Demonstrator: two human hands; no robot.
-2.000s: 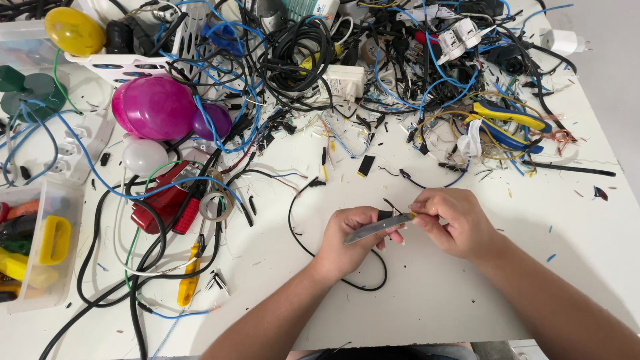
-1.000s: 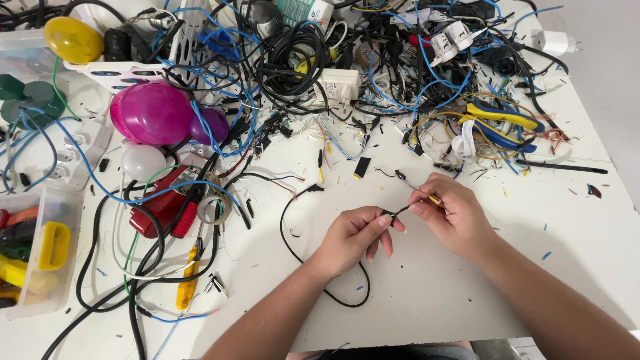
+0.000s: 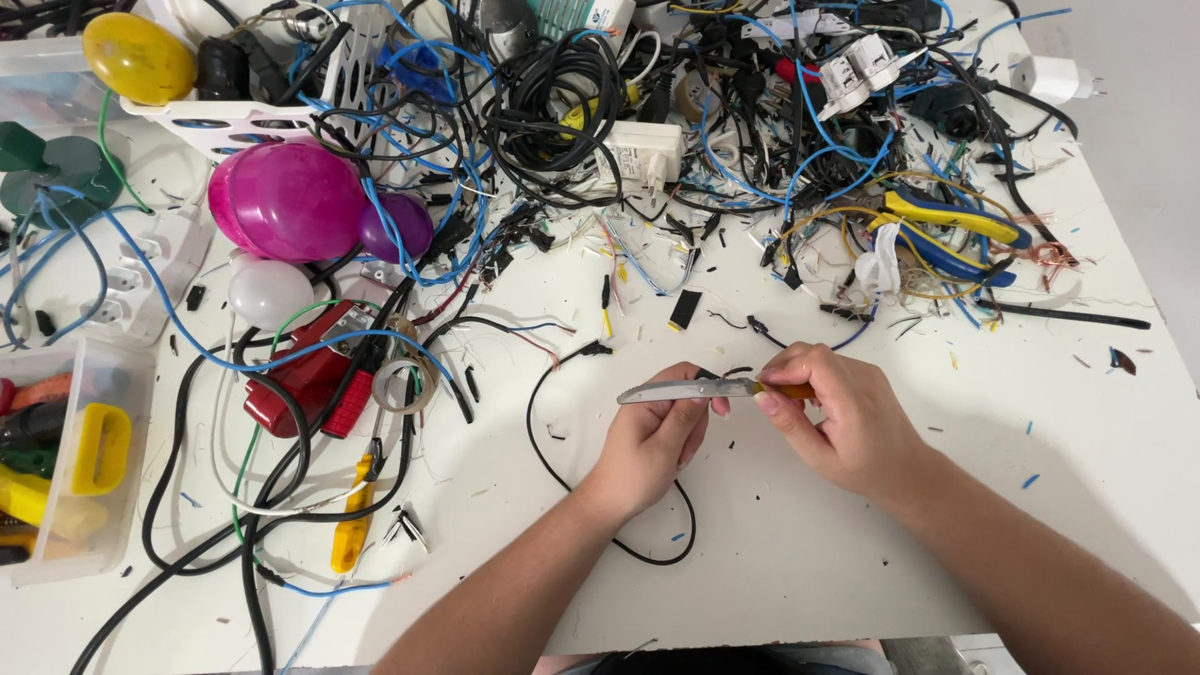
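Note:
In my right hand (image 3: 830,412) is a table knife (image 3: 689,389) with a serrated metal blade and a yellowish-brown handle. Its blade lies across the fingers of my left hand (image 3: 656,431), pointing left. My left hand pinches a thin black cable (image 3: 692,525), which loops below it on the white table and runs up to a frayed end at the left. A short dark piece shows at my left fingertips, partly hidden by the blade. A black piece of tape or sleeve (image 3: 685,308) with a yellow edge lies beyond my hands.
Tangled wires, a white power adapter (image 3: 642,153) and blue-yellow pliers (image 3: 956,220) spread across the back. At left are a red tool (image 3: 295,389), a tape roll (image 3: 404,385), a yellow utility knife (image 3: 352,525), a power strip (image 3: 150,281), balloon-like magenta (image 3: 286,202) objects and a plastic bin (image 3: 122,356).
The knife blade has swung from pointing away, up and left, to lying across my left fingers. My right hand has kept hold of its handle.

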